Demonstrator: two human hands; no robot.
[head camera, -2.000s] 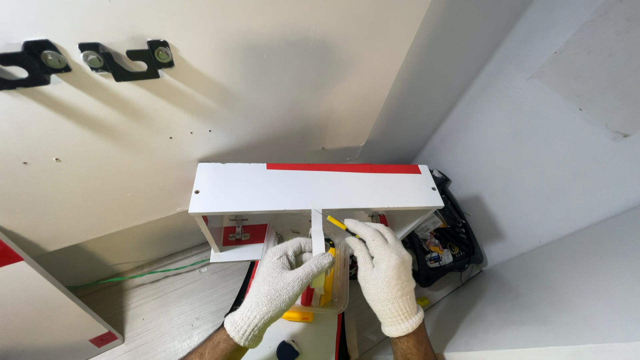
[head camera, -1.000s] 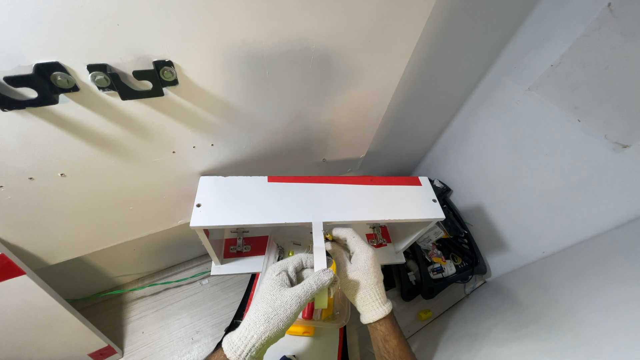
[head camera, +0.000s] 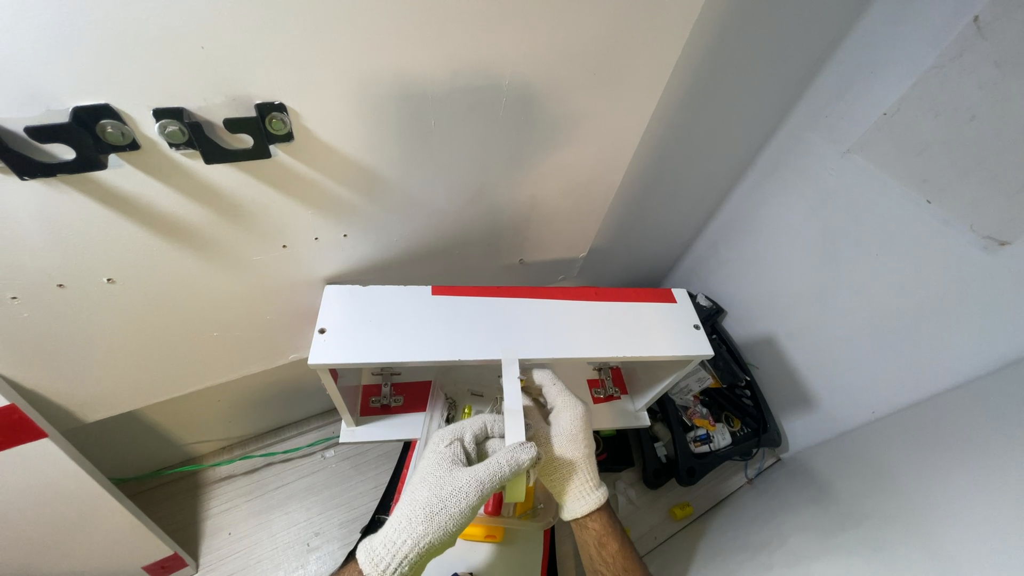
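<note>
A white strip (head camera: 513, 404) hangs down from the front edge of a white panel cabinet (head camera: 512, 324) with red tape. My left hand (head camera: 468, 472), in a knitted white glove, grips the strip's lower end between thumb and fingers. Just right of the strip, my right hand (head camera: 564, 444), gloved too, has its fingertips behind or beside it; the yellow tool seen there earlier is mostly hidden. Metal hinges (head camera: 386, 390) are fixed inside the cabinet on both sides. Under my hands lies a clear plastic container (head camera: 544, 512) with red and yellow items.
A black tool case (head camera: 724, 416) full of small items lies at the right. Black metal brackets (head camera: 244, 136) are bolted to the panel at upper left. A white board (head camera: 72, 496) with red tape leans at lower left; a green wire (head camera: 232, 463) runs along the floor.
My right hand has moved in from the right, close to the strip, with the yellow tool it held two seconds ago now mostly out of sight. My left hand stays on the strip.
</note>
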